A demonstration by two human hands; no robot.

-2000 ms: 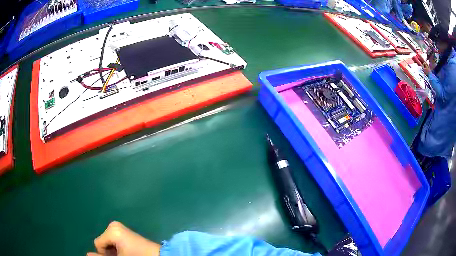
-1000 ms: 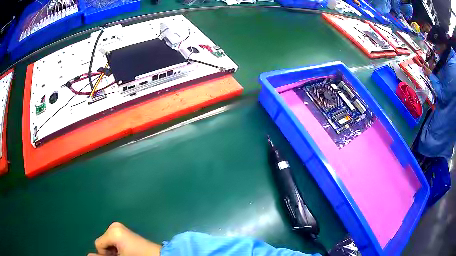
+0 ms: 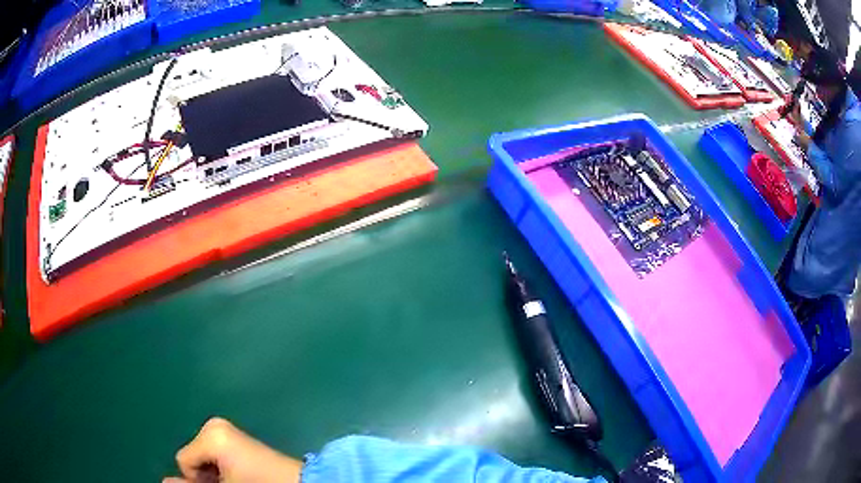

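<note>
My right hand (image 3: 227,455) is at the bottom edge, left of centre, with its blue-sleeved forearm reaching in from the right. Its fingers are curled and partly cut off, so whether they hold anything is hidden. My left hand is out of the picture. A white back panel (image 3: 99,141) lies on an orange-red foam pad (image 3: 236,241) at the upper left, with a black insulating sheet (image 3: 250,113) and thin wires on it. A black electric screwdriver (image 3: 550,363) lies on the green surface, tip pointing away. Neither touches my hand.
A blue parts tray (image 3: 604,307) with pink lining stands at the right, holding a motherboard (image 3: 637,198) at its far end. More panels (image 3: 675,64) on orange-red pads lie farther back. A person in blue (image 3: 826,208) is at the right edge. Blue bins (image 3: 85,47) stand upper left.
The white panel and its foam pad have moved to the left, and the neighbouring pad has slid mostly out at the left edge. My right hand, the screwdriver and the tray have not visibly moved.
</note>
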